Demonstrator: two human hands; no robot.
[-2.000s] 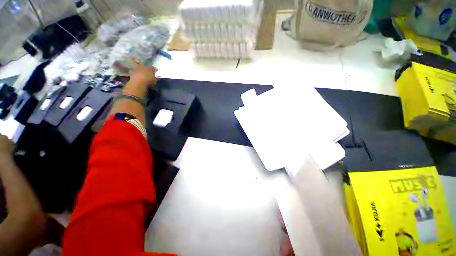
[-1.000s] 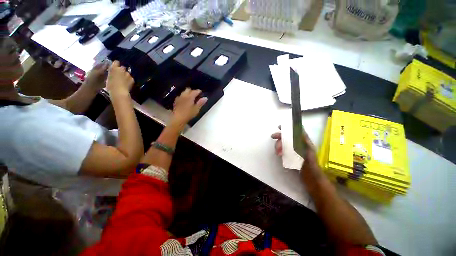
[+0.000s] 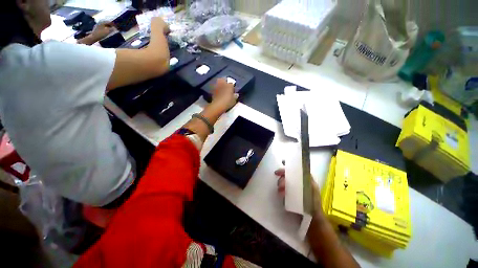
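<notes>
My left hand (image 3: pixel 224 95) is at the near edge of a black insert tray (image 3: pixel 245 82) with a small white item in its cut-out; whether it grips the tray is unclear. An open black box (image 3: pixel 225 153) with a small white coiled cable (image 3: pixel 245 157) inside stands on the table in front of me. My right hand (image 3: pixel 313 209) holds a thin white card piece (image 3: pixel 294 180) upright, seen nearly edge-on. A loose pile of white card sheets (image 3: pixel 319 118) lies behind it. A stack of flat yellow cartons (image 3: pixel 369 196) stands to the right.
A person in a white shirt (image 3: pixel 63 115) works close at my left, one arm over the row of black trays (image 3: pixel 198 73). A banded yellow bundle (image 3: pixel 435 141) is at the right. White stacked trays (image 3: pixel 293 29), a canvas bag (image 3: pixel 375 47) and a teal bottle (image 3: pixel 422 55) stand behind.
An open black box with a cable now stands in front of me. My left hand has moved from the boxes to an insert tray. The neighbour's arm reaches farther back. My right hand still holds the card.
</notes>
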